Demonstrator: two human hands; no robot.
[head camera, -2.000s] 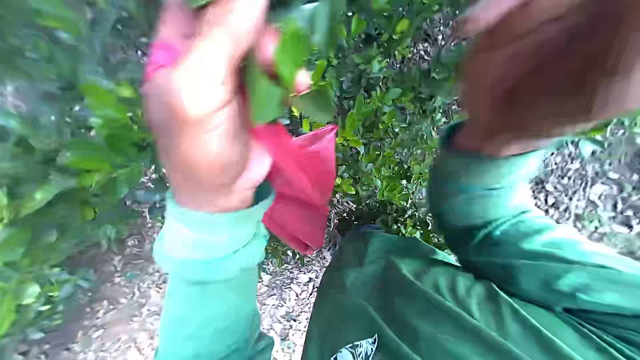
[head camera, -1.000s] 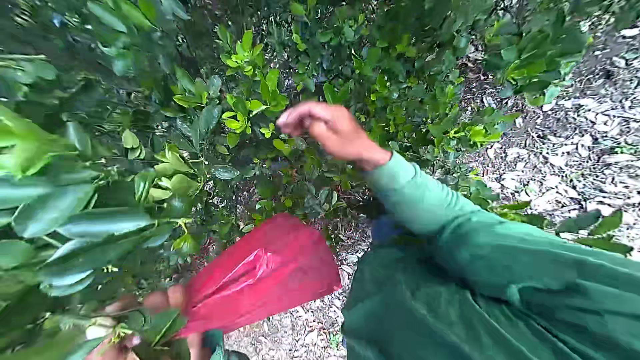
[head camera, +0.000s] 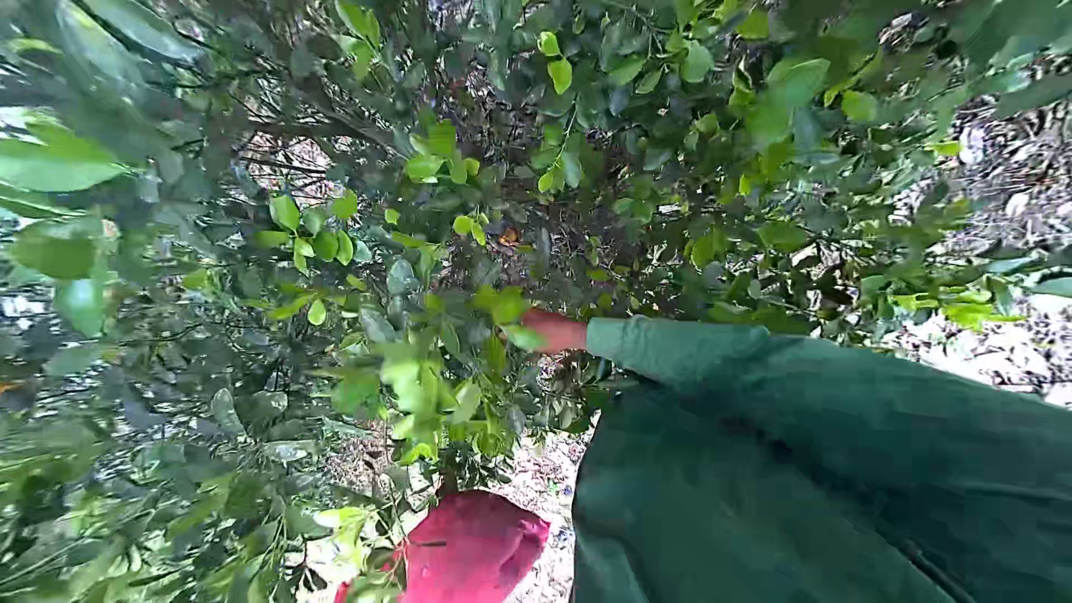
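Note:
My right hand (head camera: 554, 330) reaches into the leafy shrub (head camera: 419, 218) at the centre of the view, its arm in a green sleeve. Leaves cover its fingers, so I cannot tell whether they hold anything. Below and to the left of it, a red bag (head camera: 473, 548) shows at the bottom edge, partly behind leaves. My left hand is out of view, and what holds the bag does not show.
Leafy branches (head camera: 63, 163) stand close on the left, some blurred. Dry leaf litter (head camera: 1005, 347) covers the ground at the right and shows in patches under the shrub. Green clothing (head camera: 712, 502) fills the lower right.
My right hand has gone from above the shrub in among its leaves. The left hand, seen beside the red bag at the lower left one second ago, has left the view.

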